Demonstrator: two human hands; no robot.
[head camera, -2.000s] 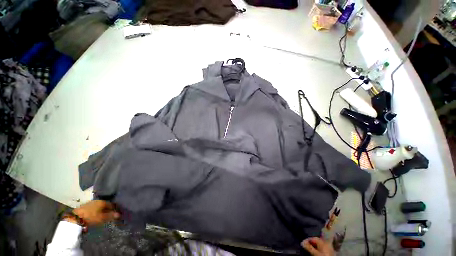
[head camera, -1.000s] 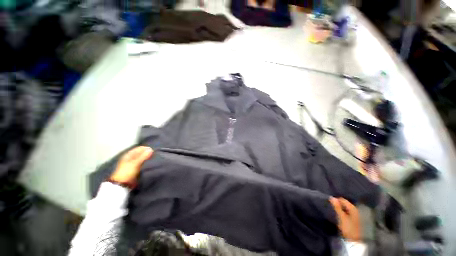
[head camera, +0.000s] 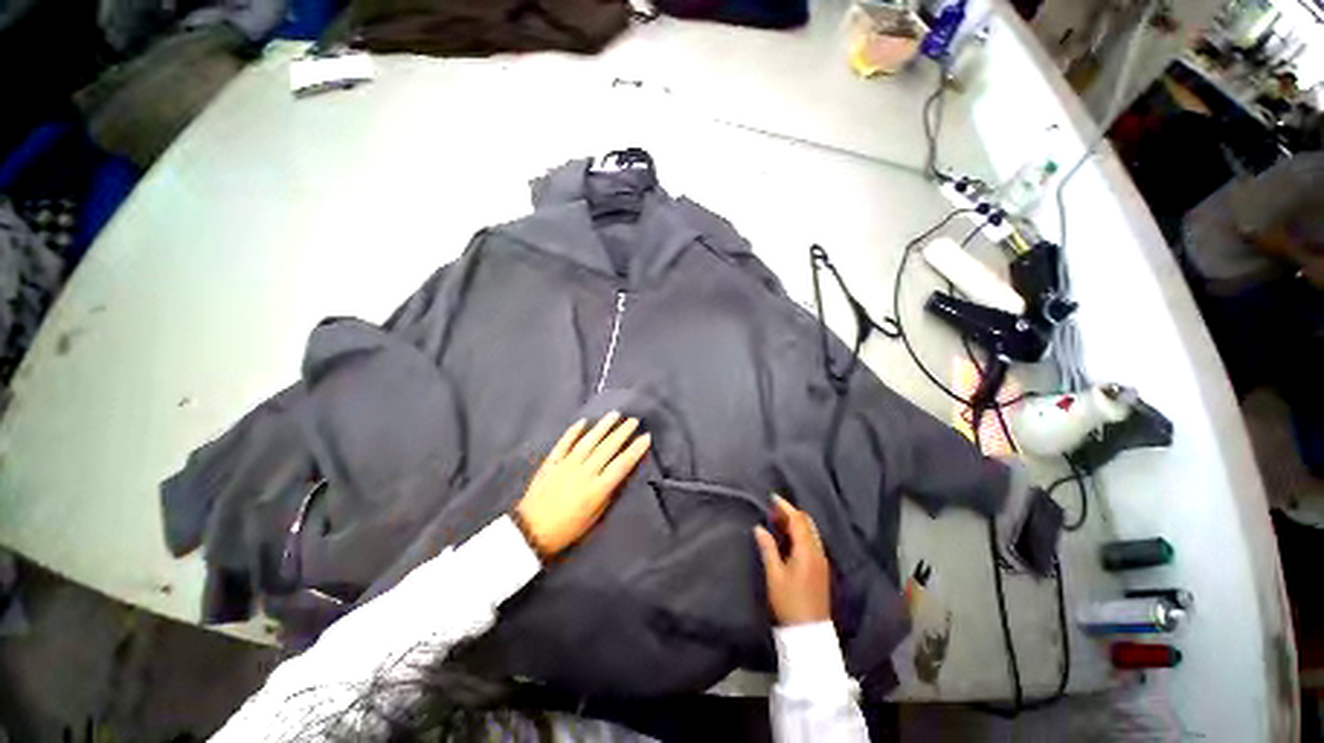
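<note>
A dark grey hooded jacket (head camera: 508, 319) lies spread on the white tabletop, its hood end away from me, with a black hanger hook (head camera: 624, 157) at the neck. The pale front zip (head camera: 614, 341) shows in its upper middle. My left hand (head camera: 584, 482) lies flat on the jacket's middle, fingers extended. My right hand (head camera: 794, 563) is at the lower right part, fingertips at a raised fold; whether it pinches the cloth is unclear. A short pale zip line (head camera: 301, 526) shows at the jacket's lower left.
Right of the jacket lie an empty black hanger (head camera: 848, 319), a black pistol-shaped tool (head camera: 990, 322), a white spray gun (head camera: 1060, 421), looping cables, a flat black rectangle (head camera: 1035, 533) and short cylinders. A brown garment (head camera: 487, 21) lies at the far side. A person (head camera: 1278, 225) is at far right.
The jacket's lower part, earlier lifted and folded across by both hands, now lies lower and opened out. My left hand has moved right onto the middle; my right hand has moved left.
</note>
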